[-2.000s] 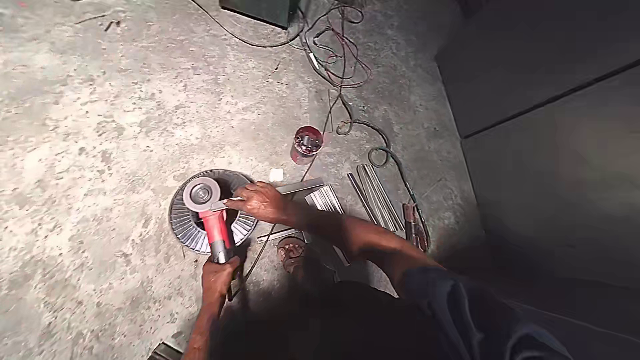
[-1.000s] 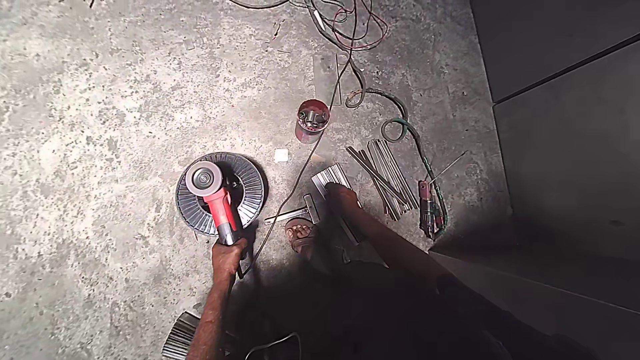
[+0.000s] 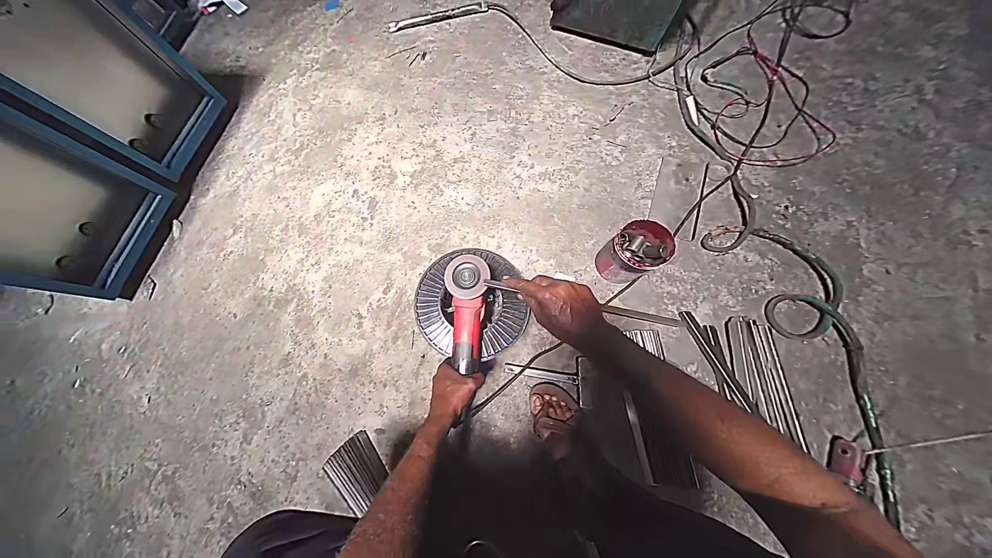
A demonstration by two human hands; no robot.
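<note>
My left hand (image 3: pixel 456 391) grips the dark rear body of a red angle grinder (image 3: pixel 467 322), whose disc (image 3: pixel 466 277) faces up. The grinder lies over a round, ribbed metal piece (image 3: pixel 434 318) on the floor. In my right hand (image 3: pixel 566 306) is a thin metal strip (image 3: pixel 502 286), its left end at the right edge of the disc; whether it touches cannot be told. Another flat metal bar (image 3: pixel 643 315) lies just right of my right hand, partly behind the wrist.
A red can (image 3: pixel 620 263) of metal pieces stands beyond my right hand. Metal strips (image 3: pixel 763 372) lie at right, more (image 3: pixel 356 469) at lower left. Cables (image 3: pixel 849 341) run along the right. Blue-framed panels (image 3: pixel 167 182) are at upper left; my sandalled foot (image 3: pixel 554 403) is near the grinder.
My right hand has moved from the strips on the floor back to the grinder's disc, now with a strip in it. My left hand still holds the grinder. The view has shifted.
</note>
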